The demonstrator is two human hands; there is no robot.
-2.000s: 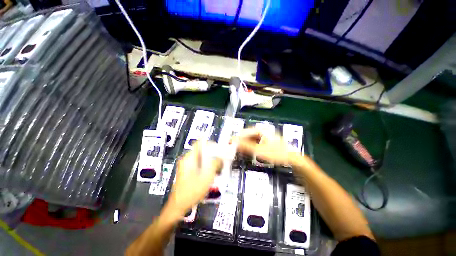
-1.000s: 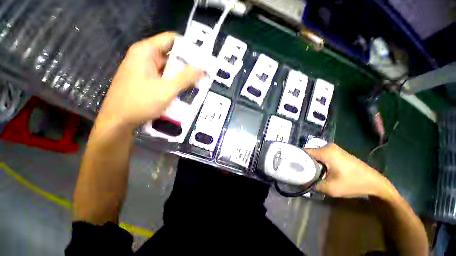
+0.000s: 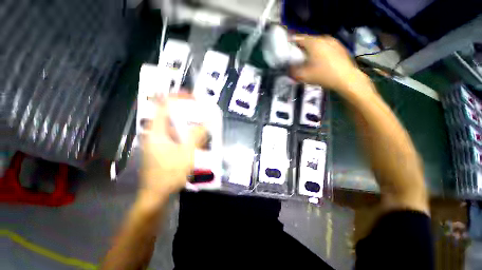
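The clear blister tray point(image 3: 240, 133) lies in front of me with several white devices in its pockets. My left hand point(image 3: 172, 150), blurred, is on a white device point(image 3: 210, 118) with a red mark near its dark oval, at the tray's left part. Another white device point(image 3: 148, 87) lies beyond that hand at the tray's left edge. My right hand point(image 3: 322, 60) holds the pale barcode scanner point(image 3: 280, 48), blurred, above the tray's far edge. A white data cable point(image 3: 264, 18) runs down to the tray's far side.
Tall stacked blister trays point(image 3: 58, 79) stand at the left. A smaller stack with red-marked devices point(image 3: 472, 126) is at the far right. A red object point(image 3: 53, 196) lies lower left. The shelf and dark monitor parts run along the top. A cardboard box point(image 3: 364, 224) is below right.
My right hand has carried the scanner from the tray's near right edge to its far side. My left hand remains at the red-marked device, and the view has shifted.
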